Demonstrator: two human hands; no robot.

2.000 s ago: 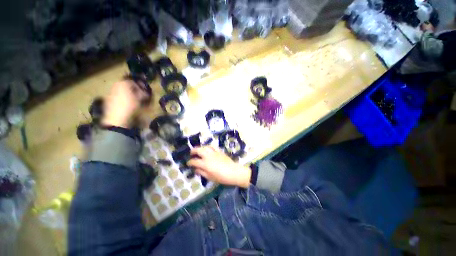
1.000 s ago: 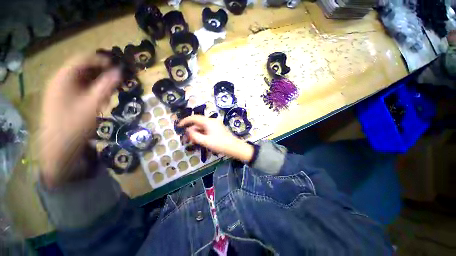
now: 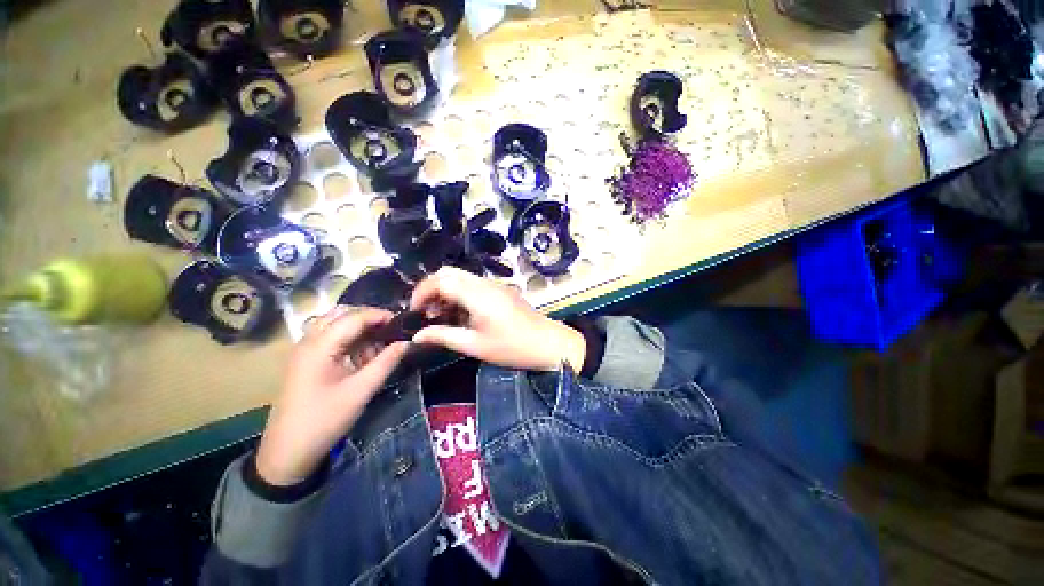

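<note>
My left hand (image 3: 326, 383) and my right hand (image 3: 492, 324) meet at the bench's front edge. Between their fingertips is a small black plastic part (image 3: 403, 325), mostly hidden by the fingers. A dark housing (image 3: 372, 288) shows just behind my left hand, partly covered. A pile of small black parts (image 3: 441, 229) lies on the white perforated tray (image 3: 334, 185) just beyond my hands. Two black cup-shaped housings, one with a shiny face (image 3: 521, 169) and one lower (image 3: 544, 238), stand at the tray's right side. A purple heap of tiny fasteners (image 3: 655, 180) lies further right, beside another housing (image 3: 657, 103).
Several black housings (image 3: 261, 163) stand at left and back left. A yellow-green squeeze bottle (image 3: 97, 288) lies at far left near a white scrap (image 3: 101, 181). A blue bin (image 3: 872, 275) is below the bench's right edge. Bagged dark parts (image 3: 956, 74) are at the back right.
My left hand has come down from the housings at left to meet my right hand at the front edge. The view has shifted, showing the squeeze bottle more fully.
</note>
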